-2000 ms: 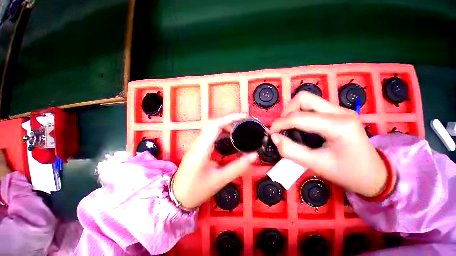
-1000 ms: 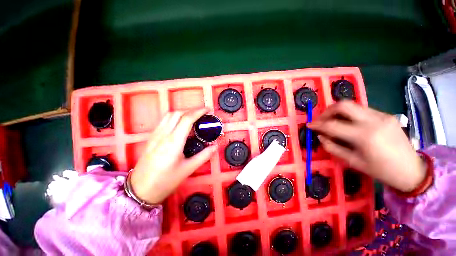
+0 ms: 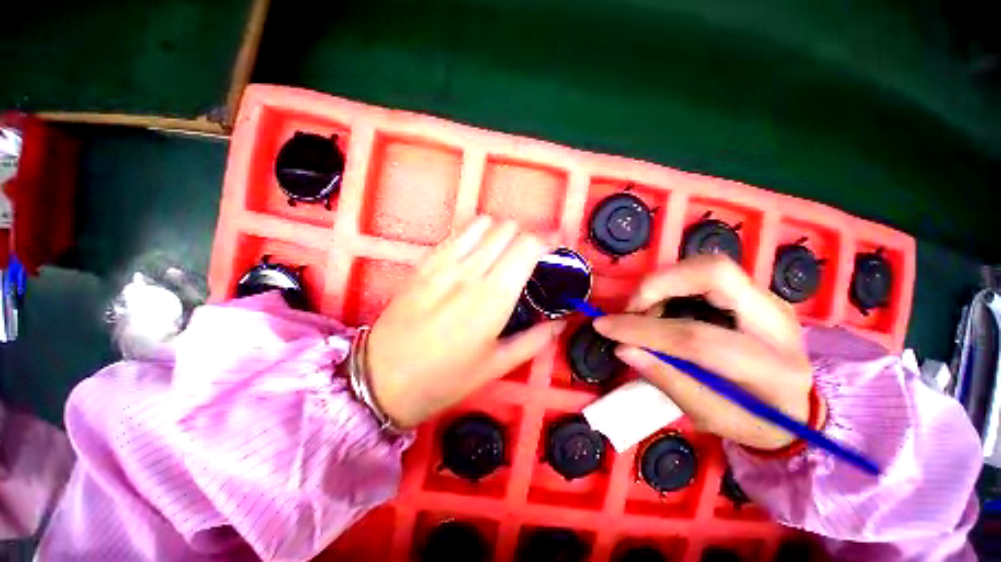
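My left hand holds a black watch body above the foam tray, its glossy face up with a bright reflection and a shiny rim. My right hand holds a blue stick like a pen. The stick's tip is at the glossy face; whether it touches cannot be told. A white cloth lies on the tray just below my right hand. The coral-red foam tray lies under both hands.
Many tray pockets hold black discs, mostly dull ringed side up; a glossy one sits at top left. Some upper pockets are empty. A crumpled white item lies left of the tray. A red box is at far left, papers at far right.
My right hand has picked up the blue stick from across the tray and brought its tip to the watch body. My left hand still holds the watch body. The camera view has shifted and tilted.
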